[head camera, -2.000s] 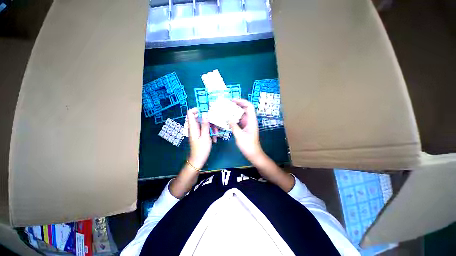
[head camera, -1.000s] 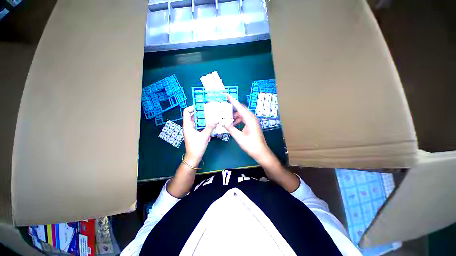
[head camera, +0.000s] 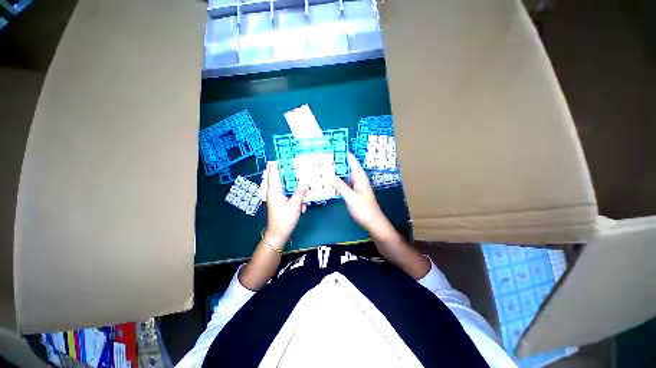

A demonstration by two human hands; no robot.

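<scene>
A blue key frame (head camera: pixel 285 149) lies in front of me with a white key block (head camera: pixel 315 172) in its central opening; whether the block is fully seated I cannot tell. My left hand (head camera: pixel 283 203) grips the frame's left side, its thumb at the block's lower edge. My right hand (head camera: pixel 359 200) grips the right side, its thumb at the lower right. Another white key block (head camera: pixel 303 121) lies just beyond the frame. Loose blue frames (head camera: pixel 231 142) overlap at the left, with a white block (head camera: pixel 244 195) below them. Blue frames with white blocks (head camera: pixel 380 152) lie at the right.
Large carton flaps stand at the left (head camera: pixel 108 165) and right (head camera: pixel 496 129) of the green mat (head camera: pixel 302 90). A white compartment tray (head camera: pixel 288 59) is beyond it. Blue-and-white pieces (head camera: pixel 519 284) lie low at the right, and coloured printed items (head camera: pixel 93 345) low at the left.
The white block was held tilted above the blue frame; it now lies flat in the frame's opening. My hands have moved to the frame's two sides, with the thumbs at the lower edge.
</scene>
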